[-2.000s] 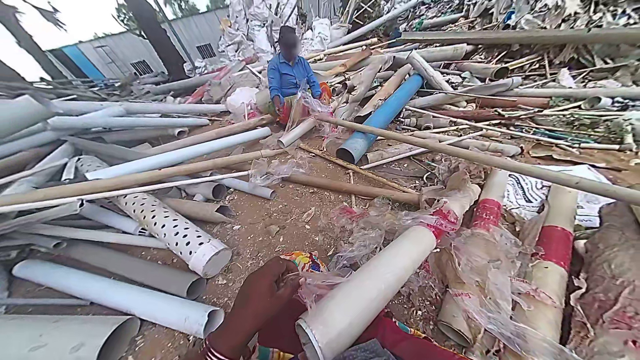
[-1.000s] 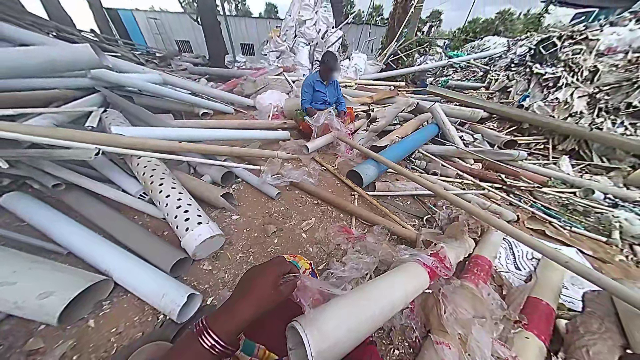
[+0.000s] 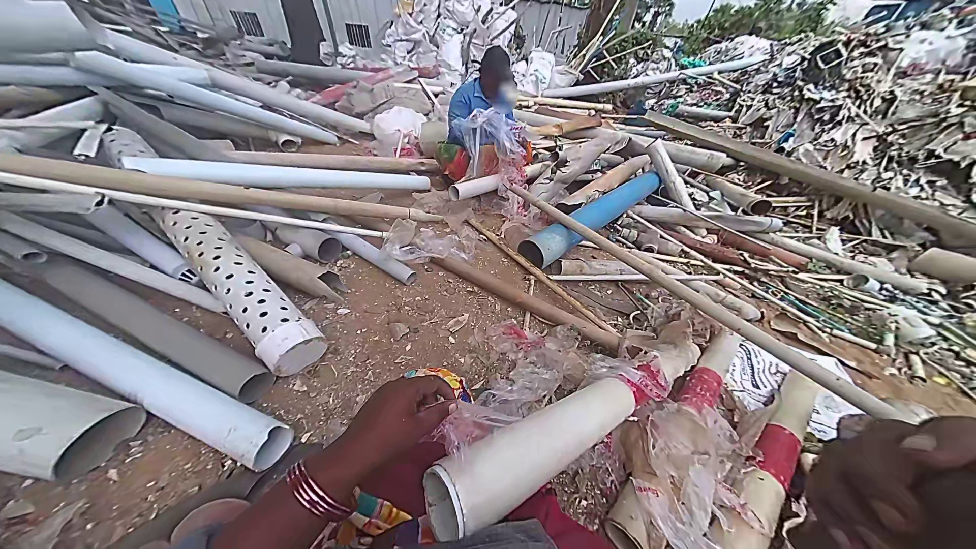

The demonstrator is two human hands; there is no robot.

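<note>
My left hand, with bangles at the wrist, has its fingers closed on clear plastic film beside a cream plastic pipe. That pipe lies slantwise over my lap, its open end toward me and red-printed film bunched around its far part. At the lower right edge is my right hand, blurred and large, its fingers curled; whether it holds anything cannot be told. Between the hands lie more cream pipes with red wrapping, among them one pipe near my right hand. Loose torn film hangs over them.
A perforated white pipe, a pale blue pipe and many grey pipes lie at left. A long thin pole slants across the right side, past a blue pipe. Another person sits ahead among pipes, near a scrap heap.
My right hand has come into view at the lower right. My left hand stays at the film by the cream pipe. The view has shifted to the right.
</note>
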